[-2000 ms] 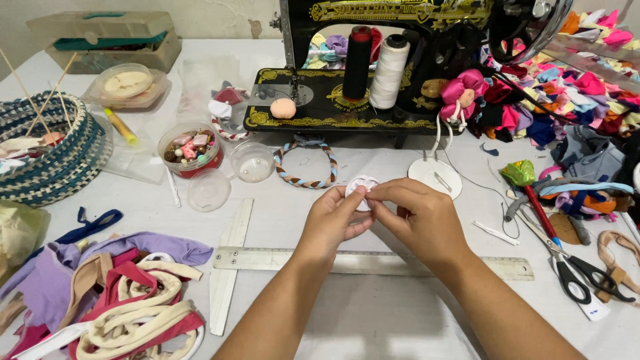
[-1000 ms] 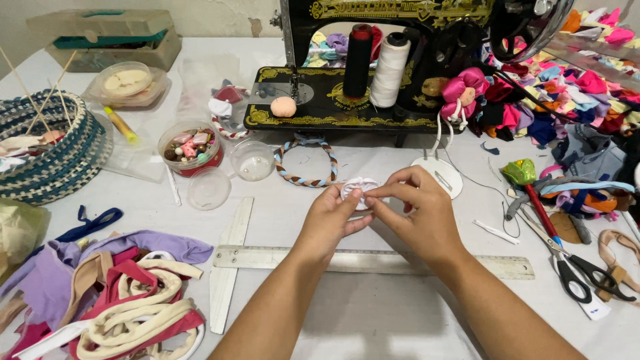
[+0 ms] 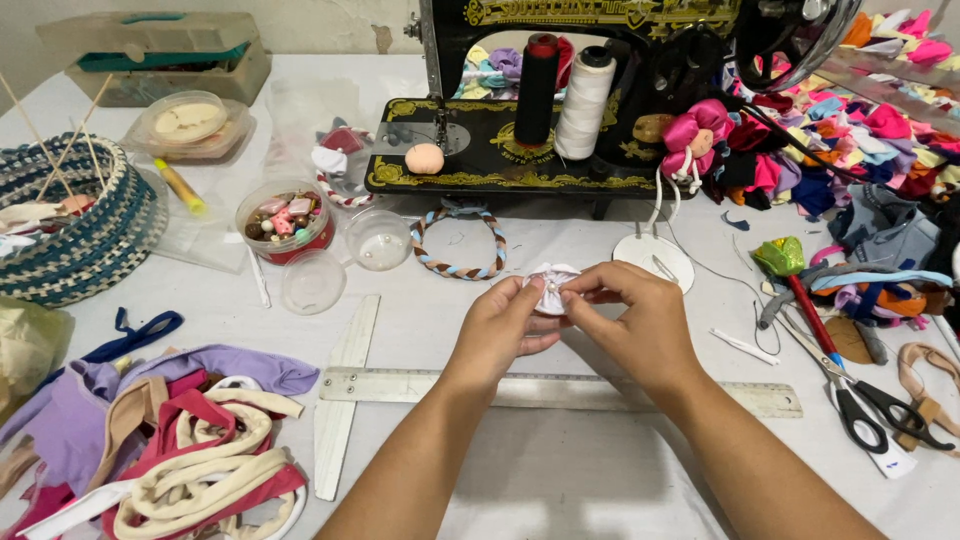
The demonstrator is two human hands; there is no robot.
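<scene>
My left hand (image 3: 504,322) holds a small gathered white fabric rosette (image 3: 551,289) between thumb and fingers. A pearl-like bead shows at its middle. My right hand (image 3: 630,307) pinches at the rosette's right side, thumb and index finger close together by the bead; whether they grip a needle or thread cannot be made out. Both hands are above a metal T-square ruler (image 3: 420,385). Behind them a braided fabric ring (image 3: 499,259) lies in front of the black sewing machine (image 3: 465,182). A white disc (image 3: 675,262) lies behind my right hand.
Scissors (image 3: 847,381) and a red-stemmed fabric flower (image 3: 810,315) lie at the right. Fabric strips (image 3: 217,457) are heaped at the left, below a coiled basket (image 3: 120,247) and a tub of beads (image 3: 285,221). Black (image 3: 536,97) and white (image 3: 586,105) thread spools stand on the machine bed.
The rosette has turned in my fingers, its face with the bead now in clearer view. My right fingertips have shifted slightly at its edge.
</scene>
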